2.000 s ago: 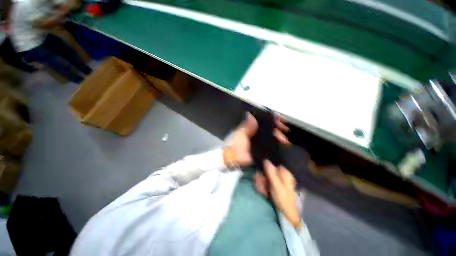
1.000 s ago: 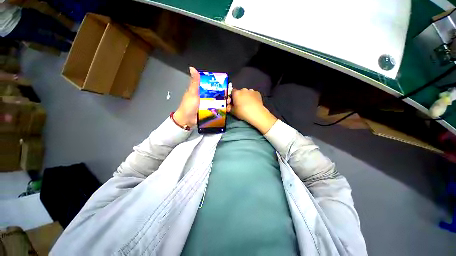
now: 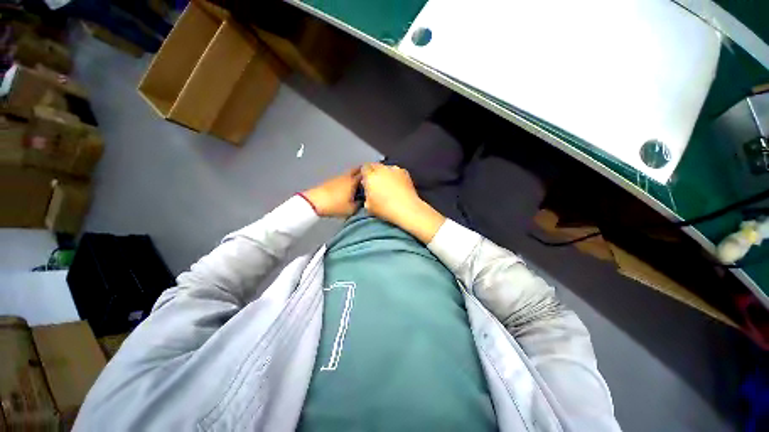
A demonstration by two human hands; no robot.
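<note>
My left hand (image 3: 336, 195) and my right hand (image 3: 389, 196) meet in front of my waist, over the green shirt. A small dark thing (image 3: 361, 193) shows between them, mostly hidden by the fingers; I cannot tell whether it is the phone. My left fingers are closed against it. My right hand is curled beside and partly over it, and its fingertips are hidden. No lit phone screen is visible.
A white board (image 3: 573, 67) lies on the green bench (image 3: 354, 15) ahead. A black cable (image 3: 725, 207) and a metal unit (image 3: 755, 126) are at right. An open carton (image 3: 190, 80), stacked cartons (image 3: 51, 143) and a black crate (image 3: 118, 278) stand left.
The phone with its lit screen, held up in my left hand a second ago, no longer shows. My hands have come together at my waist. The view has shifted slightly.
</note>
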